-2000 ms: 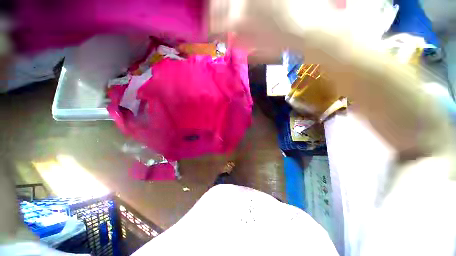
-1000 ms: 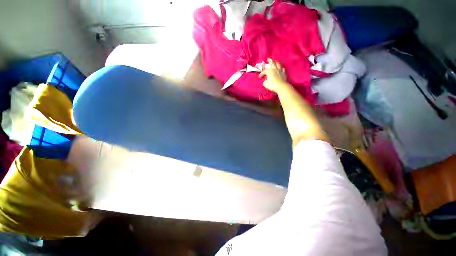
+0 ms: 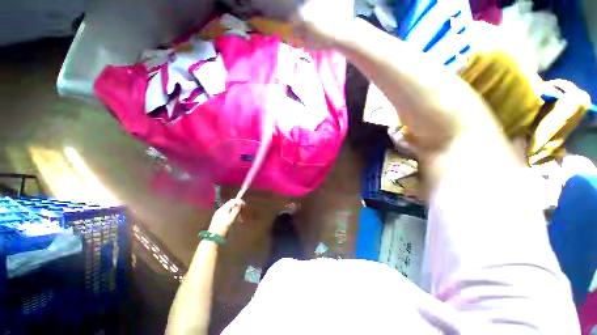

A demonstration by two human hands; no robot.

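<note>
A large pink bundle (image 3: 242,131) lies on the floor in front of me, with white and pink cloth pieces (image 3: 186,78) on its upper side. My left hand (image 3: 228,214), with a green band at the wrist, is closed on the lower end of a narrow pale pink strip (image 3: 260,154). The strip runs up across the front of the bundle. My right arm reaches across from the right to the top of the picture. My right hand (image 3: 321,16) is blurred and washed out by light there, and its grip cannot be made out.
A pale plastic bin (image 3: 72,62) is behind the bundle at upper left. Blue crates (image 3: 98,262) stand at lower left. Mustard-yellow cloth (image 3: 501,85) hangs by a blue crate at upper right. A dark blue crate with a box (image 3: 399,176) is right of the bundle. A rounded blue edge (image 3: 576,222) shows at far right.
The view has turned from the blue padded board and pink-white pile to the floor bundle. My right hand has left that pile. My left hand has come into view holding the strip.
</note>
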